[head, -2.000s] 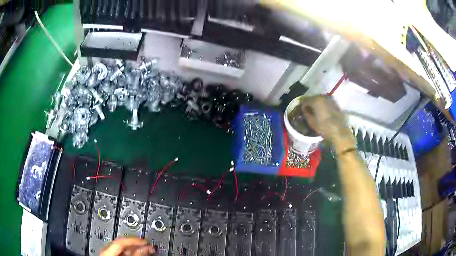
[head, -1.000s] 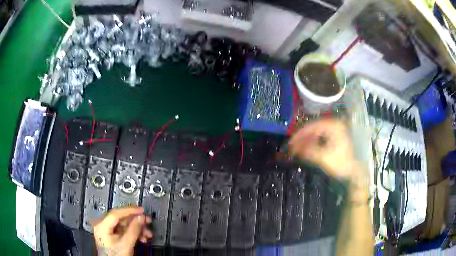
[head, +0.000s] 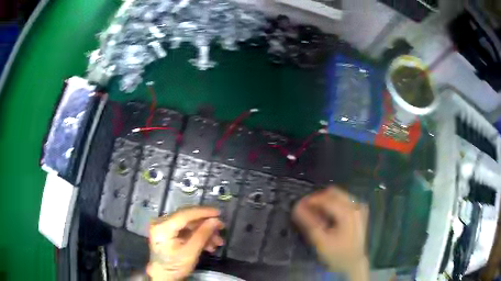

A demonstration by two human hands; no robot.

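Long black panels lie side by side in a row, with round holes near their middles. Some holes show a bright or yellowish ring. My left hand is over the lower part of the panels at centre left, thumb and fingertips close together; whether it holds something small cannot be told. My right hand is blurred over the panels at centre right, fingers curled; its contents cannot be told. It hides parts of the panels beneath. Red wires run from the panel tops.
A white tub of brown paste stands behind right, beside a blue bin and red bin of screws. Silver castings and dark rings are heaped behind. A box of small rings is left, a white foam tray right.
My right hand has moved from inside the tub down and left to over the panels. My left hand has come further into view. The view has shifted, and things appear further right.
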